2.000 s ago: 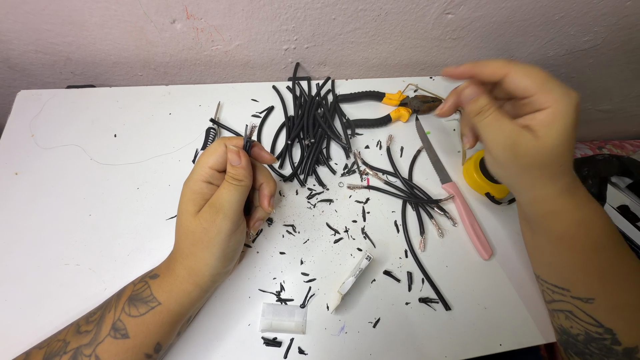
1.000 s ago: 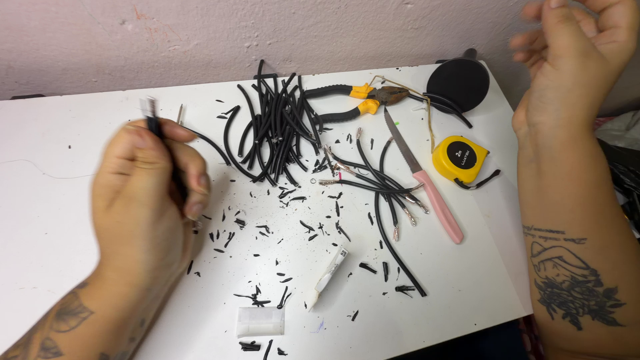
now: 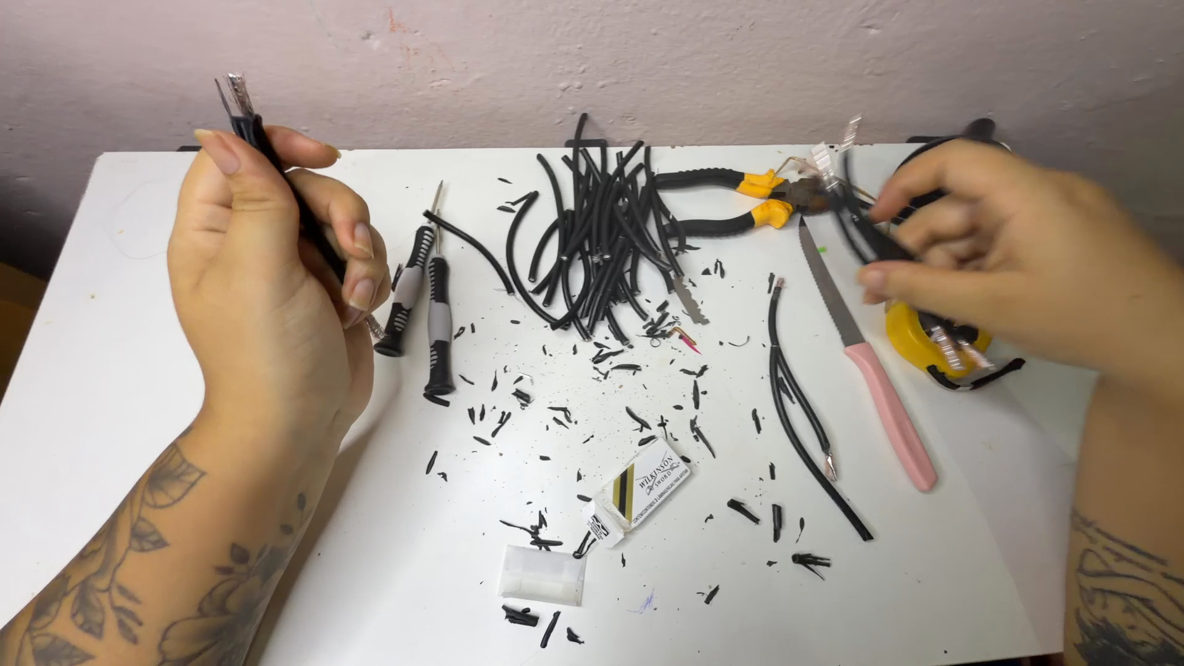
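Note:
My left hand (image 3: 277, 250) is closed around several short black cables (image 3: 296, 203), whose stripped ends of bare wire stick up above the thumb. In my right hand (image 3: 980, 240) is a blurred bundle of black cable pieces (image 3: 860, 222) with bare metal ends, raised over the yellow tape measure. A large pile of cut black cables (image 3: 601, 240) lies near the back, beside pliers with black and yellow handles (image 3: 763, 199). A few cable pieces (image 3: 786, 398) lie left of the pink-handled serrated knife (image 3: 893, 416).
Two small screwdrivers (image 3: 438, 324) lie between my left hand and the pile. A Wilkinson Sword blade box (image 3: 643, 490) and a small clear plastic case (image 3: 541, 575) are near the front. Black insulation scraps are scattered about. The yellow tape measure (image 3: 911, 338) lies under my right hand. A wall borders the back.
My right hand, holding no cables one second ago, now grips a bundle. Most of the loose stripped cables left of the knife are gone from the table. My left hand is still shut on its cables.

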